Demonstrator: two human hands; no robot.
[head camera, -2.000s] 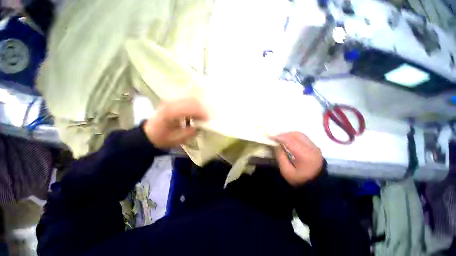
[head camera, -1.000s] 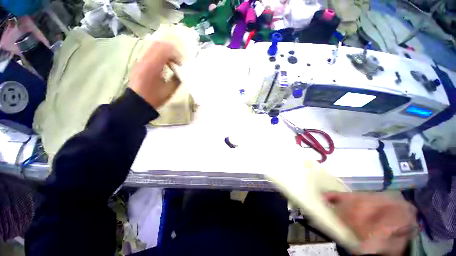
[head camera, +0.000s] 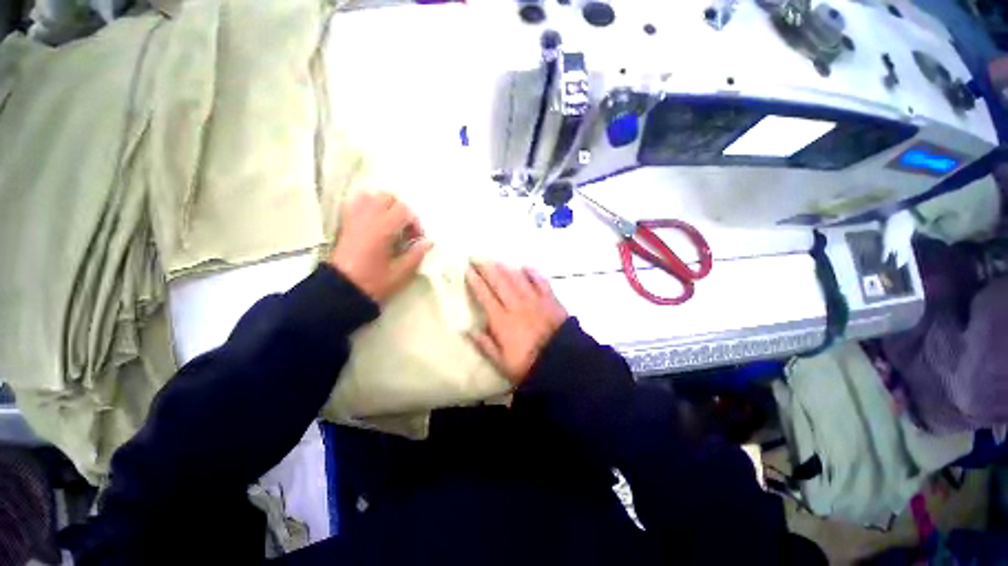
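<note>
A pale khaki garment panel (head camera: 415, 348) lies on the white table in front of the machine and hangs over its front edge. My left hand (head camera: 379, 245) is on its upper left part, fingers curled; whether they pinch the cloth is unclear. My right hand (head camera: 515, 317) lies on its right part with the fingers stretched out flat. A pile of khaki pieces (head camera: 83, 210) lies at the left, with another panel (head camera: 249, 133) beside it. The presser foot area (head camera: 525, 188) is beyond my hands, and no cloth is clearly seen under it.
Red-handled scissors (head camera: 663, 261) lie right of the needle area, blades toward it. The white sewing machine (head camera: 774, 66) spans the upper right. A grey ruler strip (head camera: 730, 348) runs along the front edge. A dark green tie (head camera: 827, 290) wraps the table's right end. Pale green cloth (head camera: 846, 431) hangs below right.
My hands were far apart and have come together over a panel on the table. My right hand has moved up and left from below the table edge. The camera view has shifted.
</note>
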